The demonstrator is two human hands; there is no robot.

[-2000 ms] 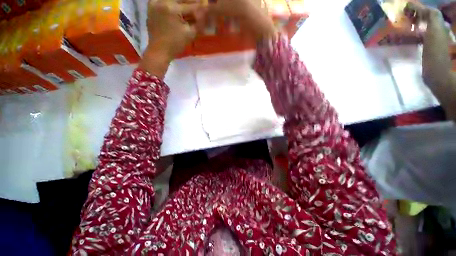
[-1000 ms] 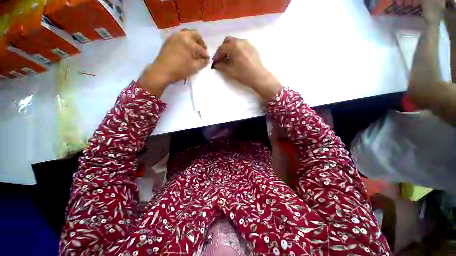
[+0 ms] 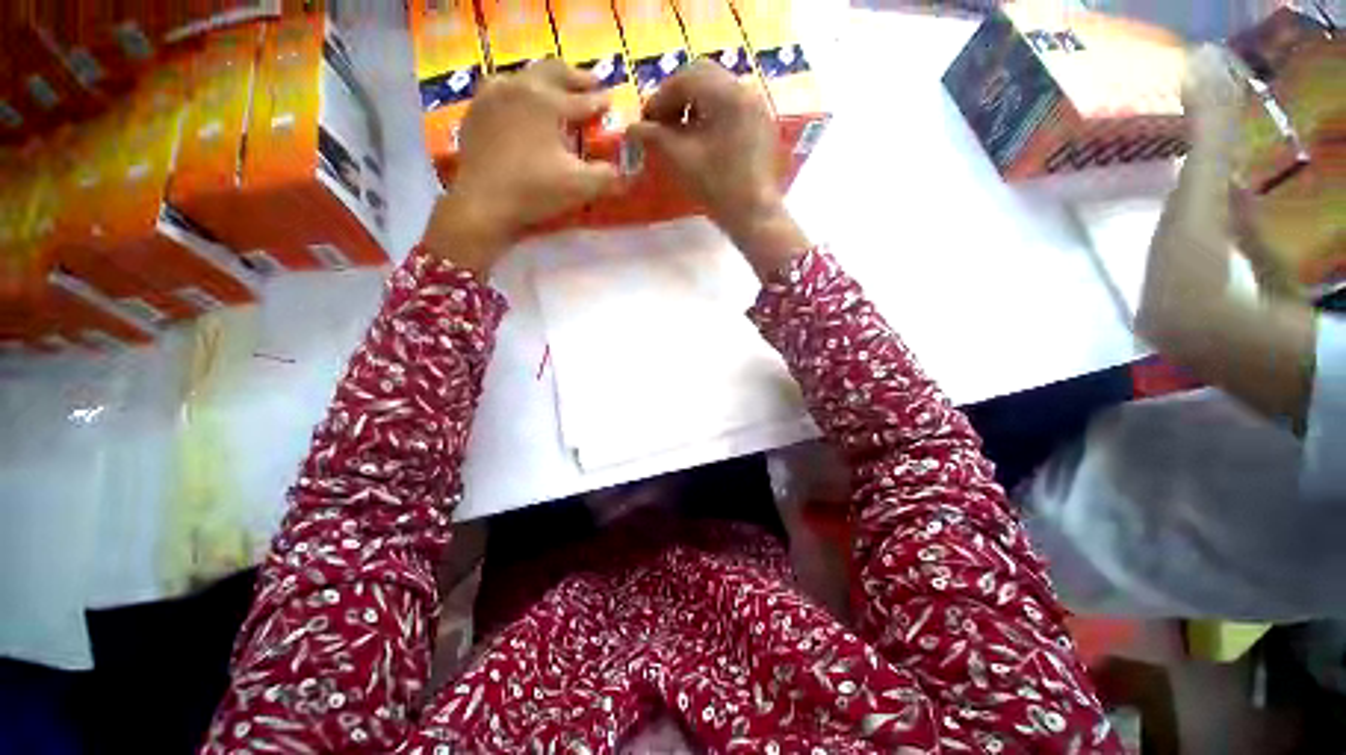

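A tight row of orange product boxes (image 3: 672, 33) with yellow-orange tops and dark blue patches stands in front of me at the top centre. My left hand (image 3: 535, 148) is over the row's front left part, fingers bent. My right hand (image 3: 715, 140) is beside it, thumb and forefinger brought together over the boxes. A small dark and pale piece (image 3: 633, 154) shows at my right fingertips; what it is I cannot tell. Whether my left fingertips pinch anything is too small to see. A flat white sheet (image 3: 664, 354) lies between the row and the table edge.
More orange boxes (image 3: 281, 162) stand in rows at the left. A yellowish tape band (image 3: 214, 443) and clear plastic (image 3: 89, 428) lie at the left edge. Short red threads (image 3: 543, 362) lie by the sheet. At the right, another person's arm (image 3: 1218, 266) reaches over boxes (image 3: 1070, 96).
Both hands have moved forward from above the white sheet to the box row. The view has tilted up and shows more of the boxes. The other person's arm has shifted.
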